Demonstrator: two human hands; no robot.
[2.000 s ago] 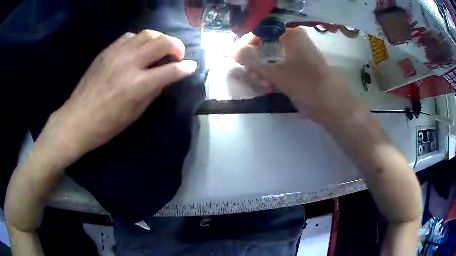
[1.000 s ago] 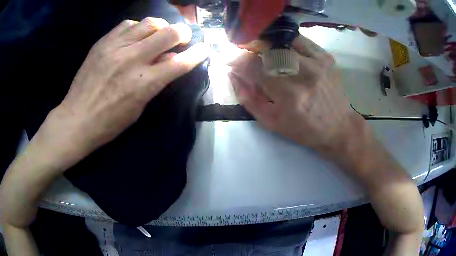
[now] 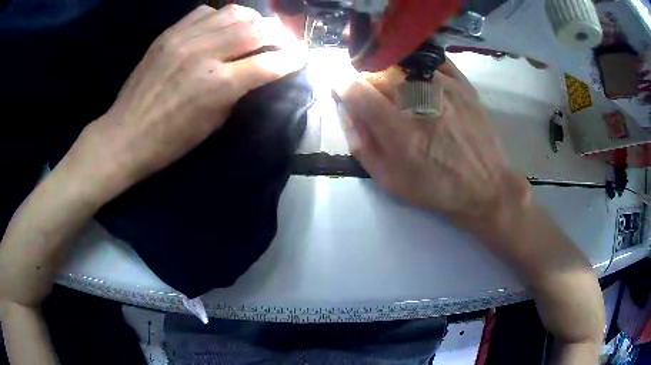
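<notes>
The black garment (image 3: 214, 192) lies left of the needle and hangs to the table's front edge, with a small white tag (image 3: 195, 308) at its lower tip. My left hand (image 3: 193, 85) rests on the garment and pinches its edge beside the needle area. My right hand (image 3: 428, 142) lies flat right of the needle, partly behind the tension dial (image 3: 420, 97). Its fingertips reach into bright glare, and I cannot tell whether they hold cloth. The presser foot area is washed out under the red machine head (image 3: 410, 28).
A dark ragged strip (image 3: 325, 165) crosses the machine bed. A measuring tape (image 3: 300, 312) runs along the table's front edge. A small metal part (image 3: 556, 130) and a yellow warning label (image 3: 578, 93) are at right. A cream knob (image 3: 573, 20) is at upper right.
The garment's lower tip has drawn up and its edge has shifted slightly right. My left hand has moved up and right toward the needle. My right hand has settled flatter beside the needle.
</notes>
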